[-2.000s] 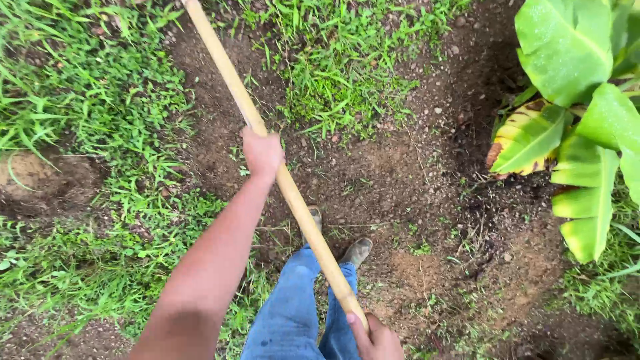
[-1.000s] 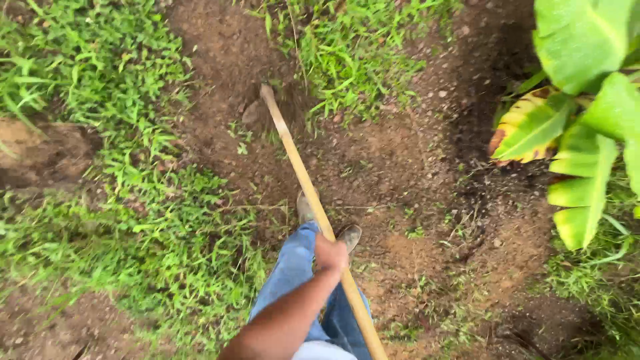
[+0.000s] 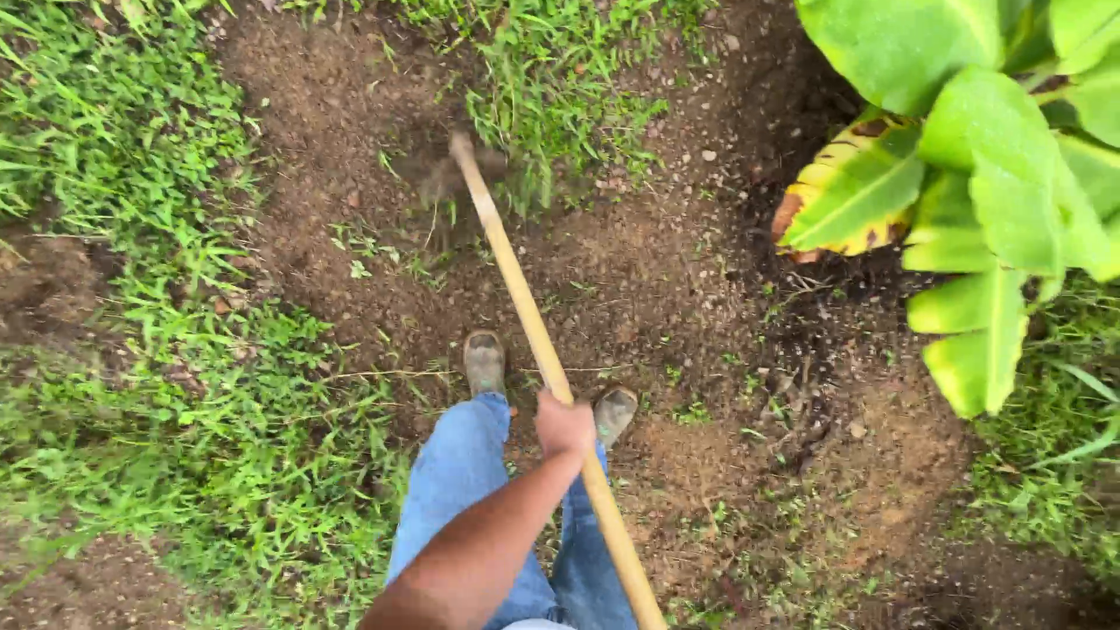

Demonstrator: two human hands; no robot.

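My left hand (image 3: 564, 426) is wrapped around the middle of a long pale wooden handle (image 3: 516, 276), just above my boots. The handle runs from the bottom edge up and left to a blurred hoe-like tool head (image 3: 451, 166) at the soil, beside a patch of green grass (image 3: 547, 96). The head's exact shape cannot be told, as it is blurred and soil-coloured. My right hand is outside the view; the handle's lower end leaves the frame at the bottom.
My boots (image 3: 485, 360) stand on bare brown soil (image 3: 647, 297). Low weeds (image 3: 236, 437) cover the left side. A broad-leaved plant, apparently banana (image 3: 989, 175), with a partly yellowed leaf (image 3: 853, 188), stands at the upper right. Small stones lie in the soil.
Two seconds ago both hands showed on the handle, my left farther up and left. My left hand is now nearer my boots, and my right has gone out of view. The tool head has come into view.
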